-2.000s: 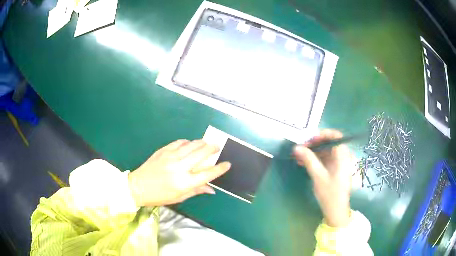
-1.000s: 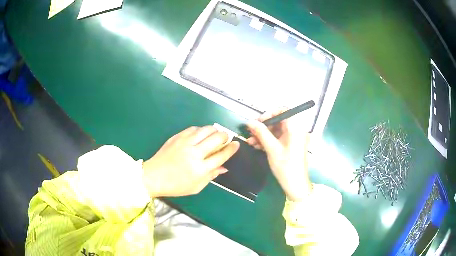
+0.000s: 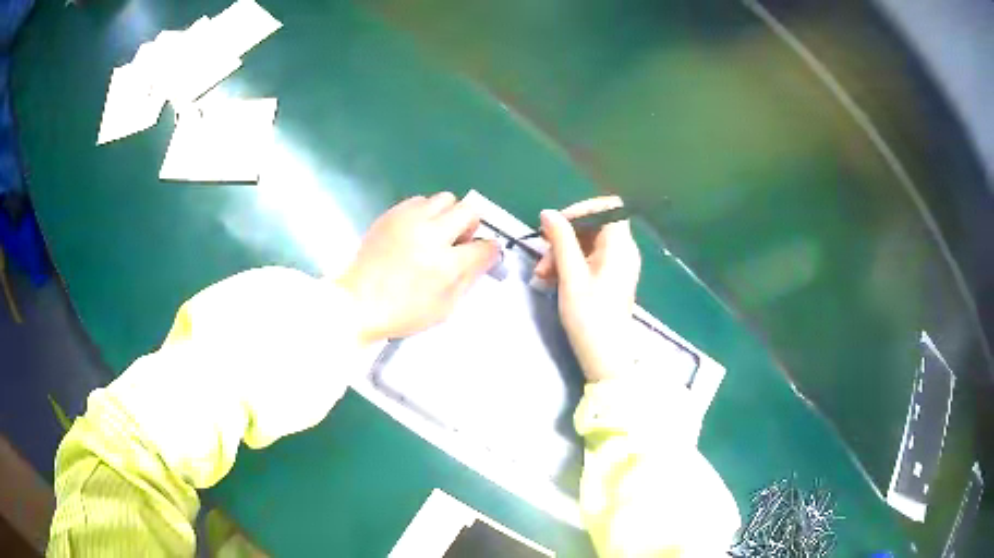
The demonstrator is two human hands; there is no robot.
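The tablet back cover (image 3: 469,371), washed white by glare, lies on its white backing sheet (image 3: 706,384). My left hand (image 3: 420,262) rests at the cover's upper left corner with its fingertips on the edge; my palm hides part of that corner. My right hand (image 3: 589,273) holds black tweezers (image 3: 599,218) with their tips at the same top edge, close to my left fingertips. Whether a small piece is at the tips or under my fingers is too small to tell. The black sheet on a white card (image 3: 491,542) is cut off by the bottom edge.
Overlapping cream cards (image 3: 223,140) lie at the upper left. A heap of thin silvery parts (image 3: 787,523) is at the lower right. Another cover on a white sheet (image 3: 924,425) lies at the far right, with part of one more (image 3: 964,512) below it.
Both hands have moved from the black sheet up to the cover's top left corner. The view has shifted, so the cover, the sheet and the heap sit lower. The tweezers now point left onto the cover.
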